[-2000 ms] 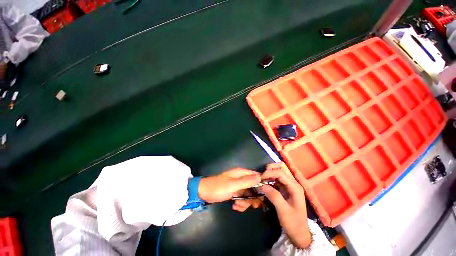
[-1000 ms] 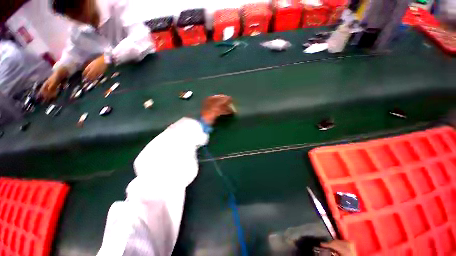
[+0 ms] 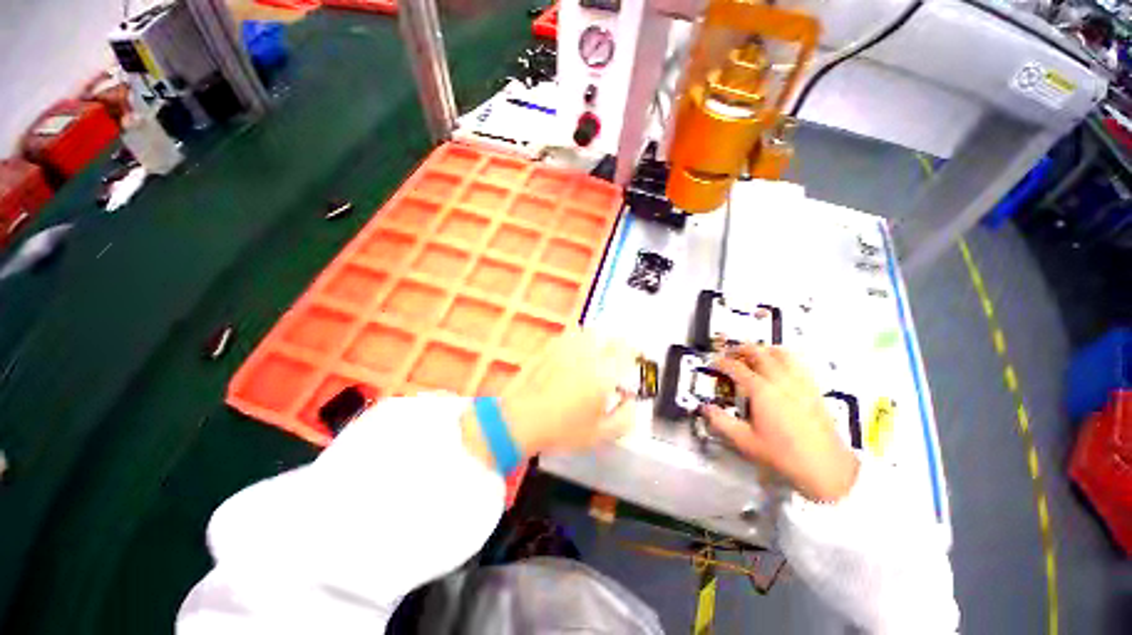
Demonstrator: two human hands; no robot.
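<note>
My left hand (image 3: pixel 565 399), with a blue strap at the wrist, is over the white press table's (image 3: pixel 807 267) near left edge. Its fingertips are blurred. A small black and gold part (image 3: pixel 647 376) shows just beside them; whether they grip it is unclear. My right hand (image 3: pixel 788 422) has thumb and fingers on a black-framed press fixture (image 3: pixel 683 382), partly covering what lies in it. A second black and silver fixture (image 3: pixel 739 323) sits just behind. A black square module (image 3: pixel 343 407) lies in a near left pocket of the orange-red tray (image 3: pixel 428 298), beside my left sleeve.
An orange-gold press cylinder (image 3: pixel 714 143) stands above the table's back, with a gauge (image 3: pixel 597 47) beside it. A small black part cluster (image 3: pixel 649 270) lies near the tray. Dark modules (image 3: pixel 219 341) lie on the green belt (image 3: pixel 137 298). Another fixture (image 3: pixel 844 419) is partly hidden by my right hand.
The view has swung right, from the belt to the press table. My left hand has moved from reaching over the belt to the table. My right hand is now at the fixture.
</note>
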